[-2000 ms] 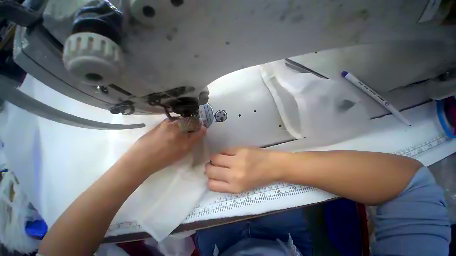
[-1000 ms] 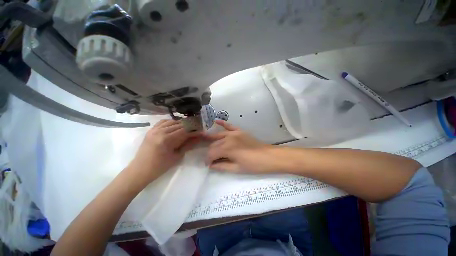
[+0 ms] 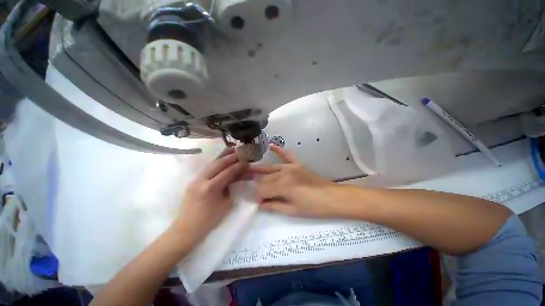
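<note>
Sheer white fabric (image 3: 218,254) lies under both hands at the needle area and hangs over the table's front edge. My left hand (image 3: 209,194) is bare, with its fingertips on the fabric just left of and in front of the knurled part (image 3: 251,150). My right hand (image 3: 293,188) is bare, its fingers on the fabric's right side and its index finger pointing toward the small patterned disc (image 3: 277,141). The fingertips of both hands nearly meet. The needle and presser foot are mostly hidden behind the knurled part and fingers.
The machine head (image 3: 358,42) with its white knob (image 3: 173,69) spans the top. A curved grey bar (image 3: 119,134) is at left. A cut sheer piece (image 3: 382,131), dark pointed metal (image 3: 382,94) and a pen (image 3: 460,131) lie right. A printed scale (image 3: 334,238) runs along the front.
The whole view has shifted, so the machine appears further right. My right hand has moved up beside the needle area since the earliest frame. The hanging fabric end looks narrower.
</note>
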